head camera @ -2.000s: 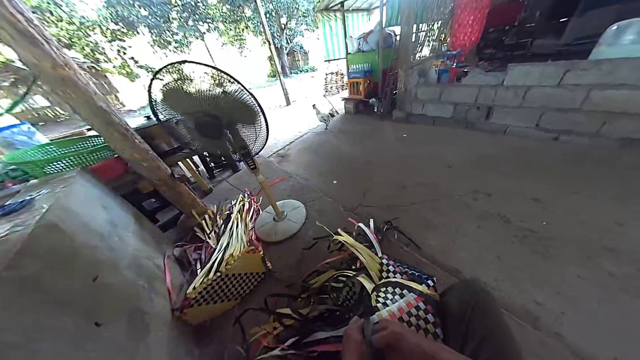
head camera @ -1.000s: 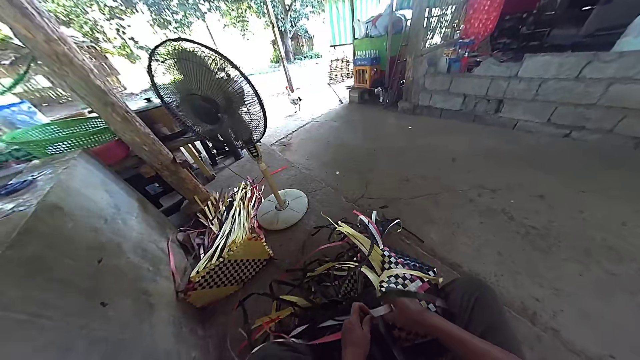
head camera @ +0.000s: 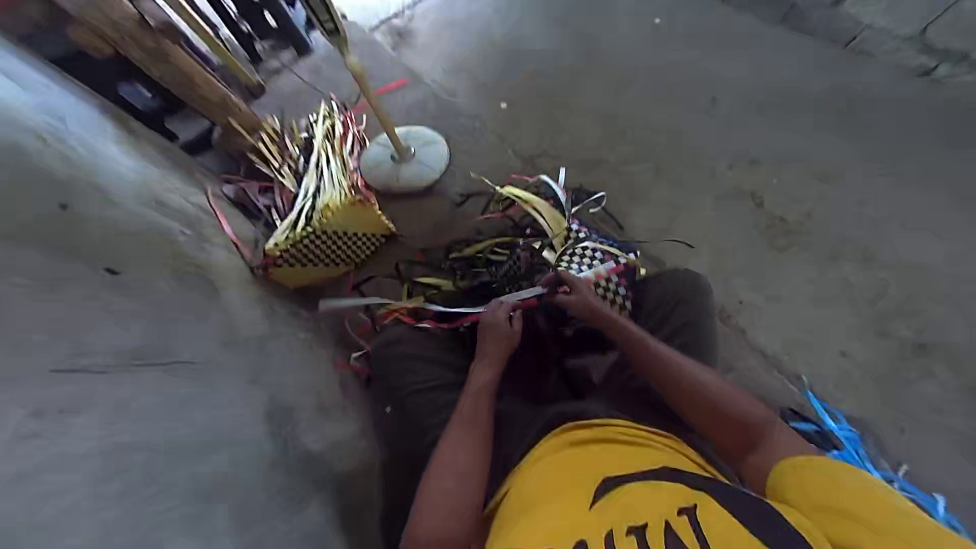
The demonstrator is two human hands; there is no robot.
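Observation:
Over my lap, my left hand (head camera: 499, 324) is closed on a white strip (head camera: 450, 309) whose loose end reaches out to the left, with red strips beside it. My right hand (head camera: 576, 296) grips the same white strip near the side of a checkered woven piece (head camera: 602, 267) in black, white and pink. Yellow, black and white strip ends stick out from this piece. Farther left on the floor stands a yellow and black woven basket (head camera: 328, 240) with long unwoven strips rising from it. My fingertips are partly blurred.
The round base (head camera: 404, 158) of a stand fan is behind the yellow basket. A concrete ledge (head camera: 152, 328) runs along the left, beside a wooden post (head camera: 168, 61). Blue strips (head camera: 862, 450) lie at the lower right, and concrete blocks (head camera: 900, 30) line the upper right.
The view has tipped down strongly. My hands, close together two seconds ago, are now apart along the white strip, whose long loose end now shows at the left.

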